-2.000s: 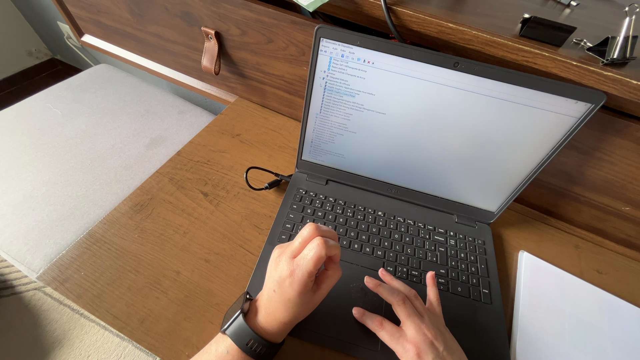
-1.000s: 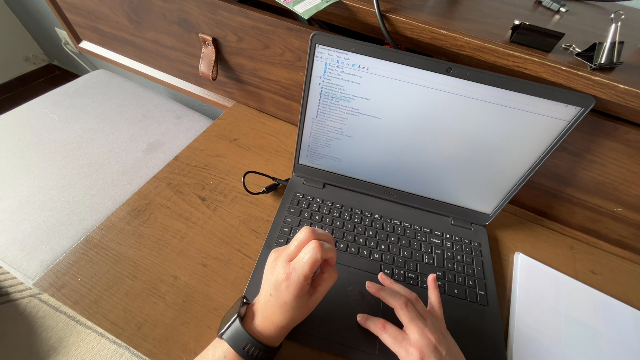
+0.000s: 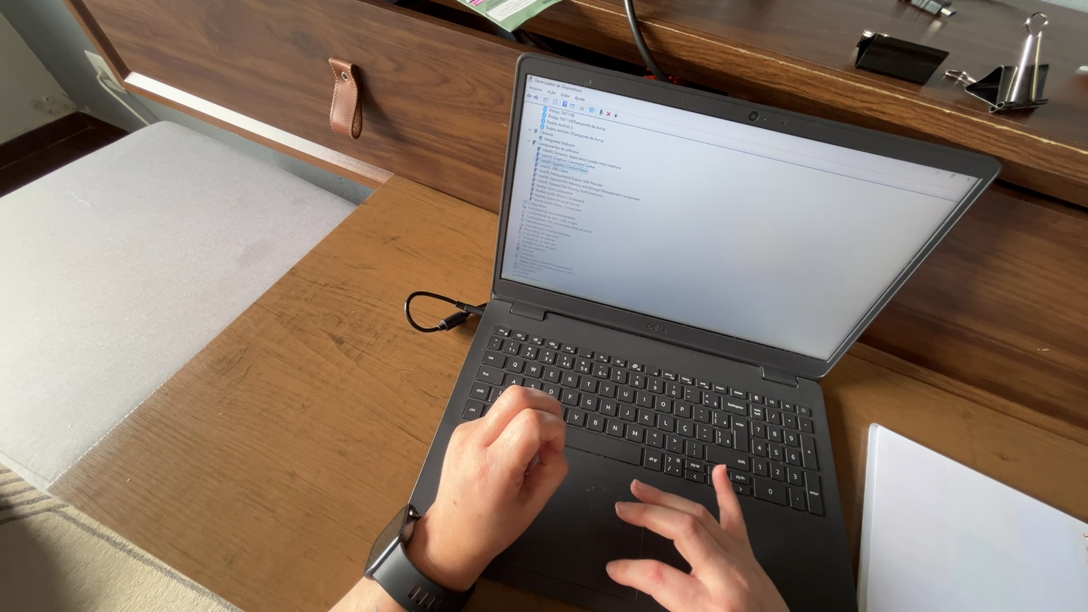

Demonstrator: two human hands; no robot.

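An opened black laptop (image 3: 595, 459) stands on a brown wooden table, its lit screen (image 3: 722, 212) showing a white window with a list of small text lines. My left hand (image 3: 501, 476), with a black smartwatch (image 3: 412, 565) on the wrist, is curled with the fingers folded in, over the lower left of the keyboard (image 3: 646, 408) and the palm rest. Nothing shows in it. Spread over the touchpad (image 3: 586, 527) is my right hand (image 3: 697, 544), its fingers apart and holding nothing; whether a fingertip touches the pad is not clear.
A black cable (image 3: 433, 311) meets the laptop's left side. White paper (image 3: 960, 527) lies at the right. Behind the laptop, a wooden shelf holds black binder clips (image 3: 901, 58) and a cable plug (image 3: 933, 7). A leather pull (image 3: 345, 98) hangs on the wood front; a pale cushioned seat (image 3: 170, 255) is left.
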